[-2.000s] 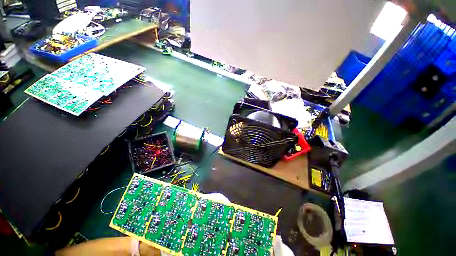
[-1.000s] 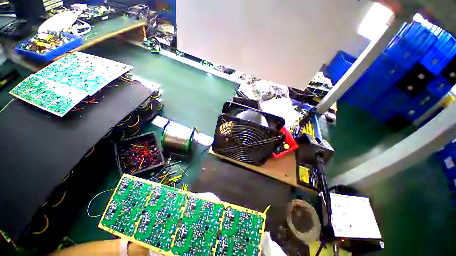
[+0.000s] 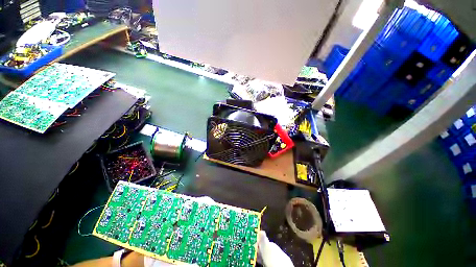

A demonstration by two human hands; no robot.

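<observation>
A green PCB panel (image 3: 177, 227) with yellowish edges is at the bottom centre, solder side up with many silvery dots. A thin red-yellow wire stands at its upper left corner. My left hand (image 3: 151, 262) comes from the bottom left and goes under the panel's lower edge; only forearm, a white band and a bit of white glove show, its fingers hidden. My right hand (image 3: 272, 253), in a white glove, is at the panel's right edge, its fingers mostly hidden behind it. White glove fabric also shows above the panel's top edge. No tool shows in either hand.
Wire box (image 3: 128, 162) and solder reel (image 3: 168, 145) lie beyond the panel. Black fan (image 3: 240, 136), red tray (image 3: 282, 142), pale ring (image 3: 304, 219) and paper-topped station (image 3: 355, 211) are right. Black sheet (image 3: 42, 172) with pale boards (image 3: 52, 94) covers stacked panels left.
The view has turned right, so the bench things shift left in the picture. The panel also sits further left, still held with the same side up.
</observation>
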